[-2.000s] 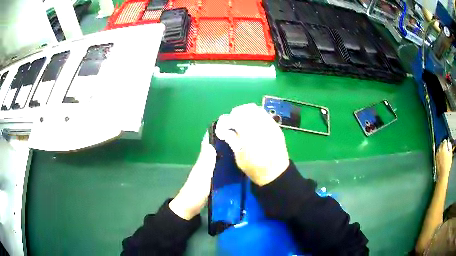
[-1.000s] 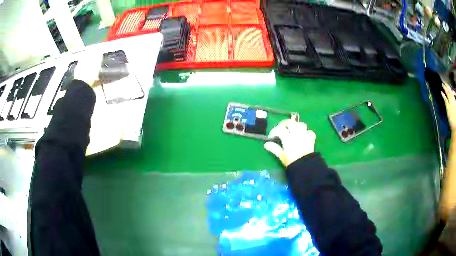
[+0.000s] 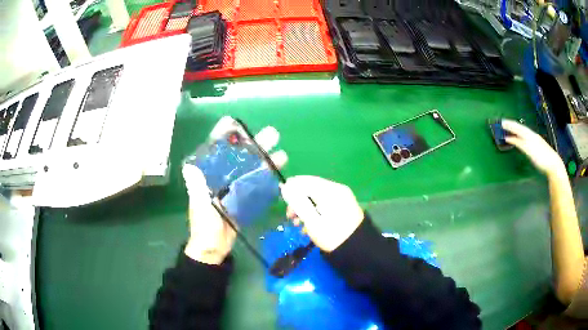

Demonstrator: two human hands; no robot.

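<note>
A phone frame (image 3: 242,164), dark-rimmed with a shiny blue section at its upper end, is held tilted over the bench. My left hand (image 3: 209,219) grips its left side, with fingertips showing past the right edge. My right hand (image 3: 325,209) is at its right edge, fingers closed on the rim or film; which one is unclear. A blue sheet hangs across the frame's middle. A small black piece (image 3: 290,260) shows at its lower end, above the crumpled blue film pile (image 3: 322,300).
White fixture plate (image 3: 145,97) with dark slots at left. Red tray (image 3: 264,72) and black tray (image 3: 425,78) at the back. One phone frame (image 3: 419,155) lies on the green mat. At right, another person's hand (image 3: 532,145) touches a small dark part (image 3: 498,134).
My left hand has left the fixture and now holds a phone frame with my right hand. One frame remains mid-mat; another person's hand has reached in at right.
</note>
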